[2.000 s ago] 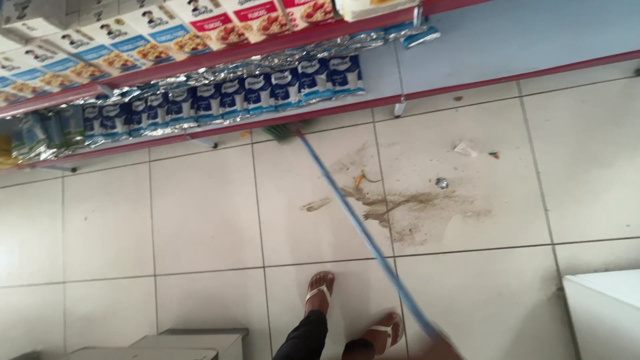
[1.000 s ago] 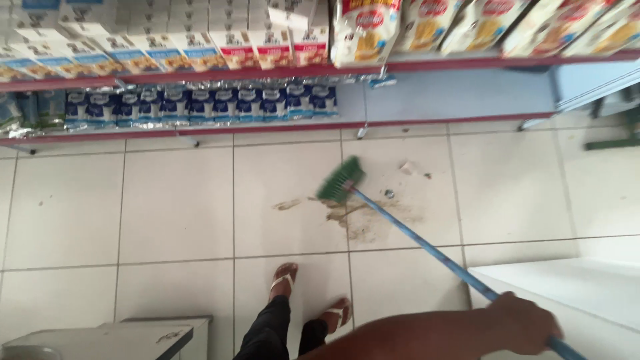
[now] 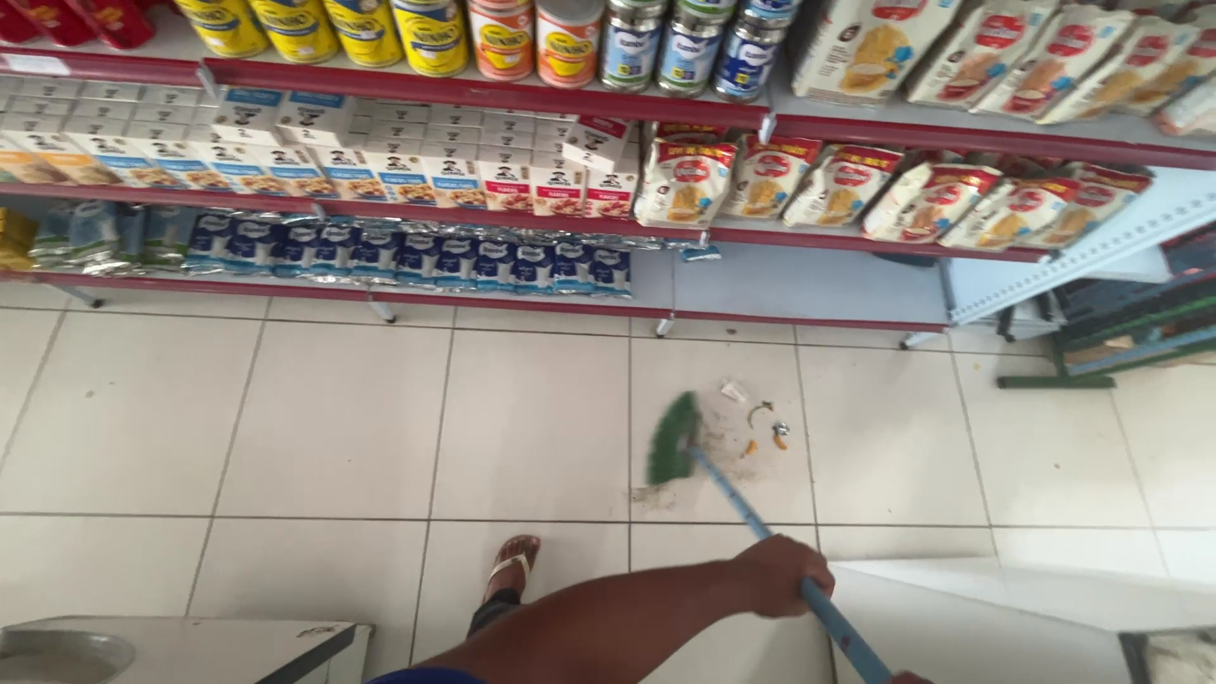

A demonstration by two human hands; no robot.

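My left hand (image 3: 781,575) is closed around the blue handle (image 3: 736,499) of a broom, with my forearm reaching in from the bottom. At the bottom edge, only a small part of my right hand (image 3: 909,677) shows, against the same handle farther up. The broom's green bristle head (image 3: 674,439) is on the pale tiled floor and looks blurred. Just right of the bristles lie a whitish scrap (image 3: 732,390), a crumpled silvery bit (image 3: 781,428), and several orange and green scraps (image 3: 751,446). A dark smear (image 3: 654,496) marks the tile below the head.
Store shelves with red edges (image 3: 494,302) run across the top, stocked with cans, boxes and pouches; their short feet stand on the floor. A white unit (image 3: 969,617) is at lower right, a white cabinet (image 3: 190,646) at lower left. A sandaled foot (image 3: 514,560) is near the bottom.
The brown smear has shrunk, and the orange and green scraps now lie near the silvery bit. The broom head has moved from the shelf edge onto the open tiles. The view has shifted.
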